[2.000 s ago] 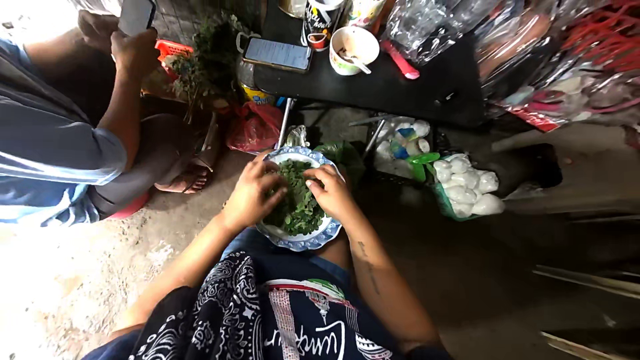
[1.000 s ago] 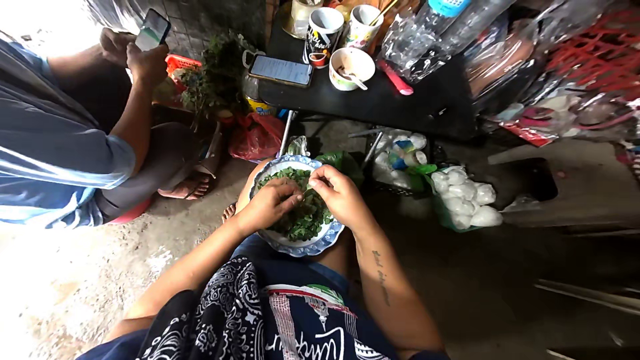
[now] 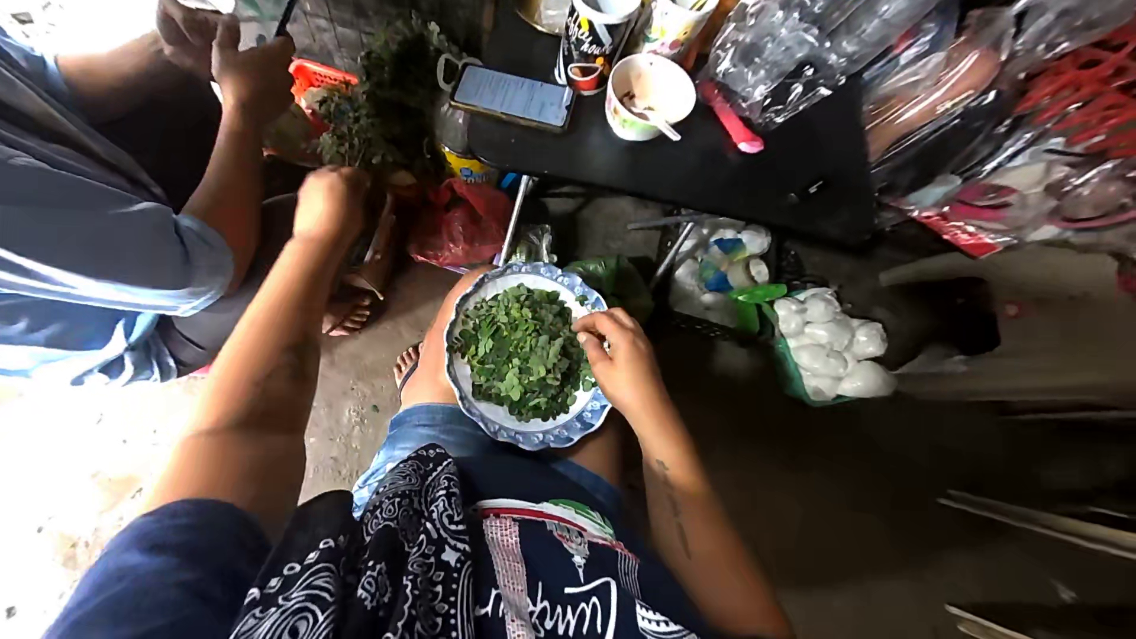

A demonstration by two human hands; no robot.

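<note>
On my lap rests a white plate with a scalloped blue rim [image 3: 463,397], heaped with small green leaves [image 3: 524,353]. My right hand [image 3: 617,351] is at the plate's right rim, thumb and fingers bent close together; whether it pinches a leaf cannot be told. My left hand [image 3: 332,209] is stretched out to the upper left, at the lower edge of a bunch of leafy green stems [image 3: 373,111]. Its fingers are partly hidden, so its hold on a stem cannot be made out.
Another person's hand [image 3: 244,67] holds a phone at upper left, near an orange basket [image 3: 321,78]. A black table [image 3: 763,182] bears a smartphone [image 3: 513,96], a paper cup with a spoon [image 3: 650,96] and plastic packs. Below are a red plastic bag [image 3: 463,222] and white bundles [image 3: 834,346].
My left hand has moved from over the plate to the leafy stems at upper left. My right hand has shifted to the plate's right rim, and the leaves lie uncovered.
</note>
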